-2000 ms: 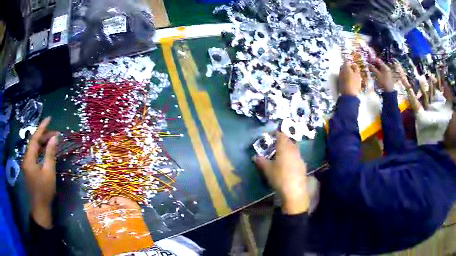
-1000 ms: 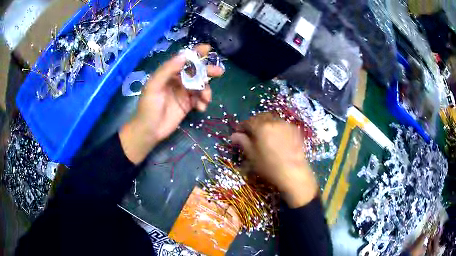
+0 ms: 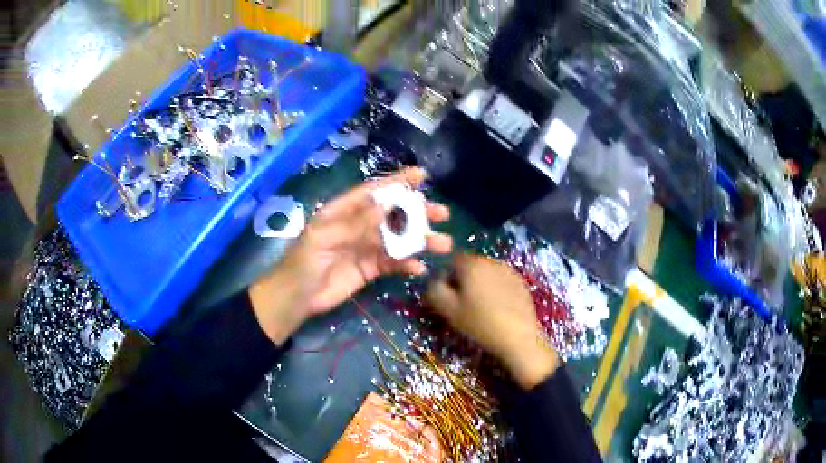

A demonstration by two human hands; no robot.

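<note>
My left hand (image 3: 340, 249) is palm up and holds a white, flat holder (image 3: 402, 220) with a round centre hole. My right hand (image 3: 494, 312) is lowered over the wire heap, its fingertips bent down among the wires; whether it grips one is hidden. Red lead wires (image 3: 550, 303) lie beyond and right of my right hand. Yellow-orange lead wires (image 3: 444, 398) lie nearer me, beside an orange pad (image 3: 380, 436). A loose holder plate (image 3: 279, 218) lies on the green mat, left of my left hand.
A blue tray (image 3: 163, 289) with wired holders stands at the left. A black machine (image 3: 471, 158) stands behind my hands, with clear plastic bags (image 3: 602, 203) beside it. Yellow tape (image 3: 616, 362) and a large holder heap (image 3: 725, 389) are at right. A carton of small parts (image 3: 59, 335) is at far left.
The view first swung left to the blue tray. My left hand came to hold a holder, and my right hand moved onto the wires. Since then, both hands sit slightly lower in the picture.
</note>
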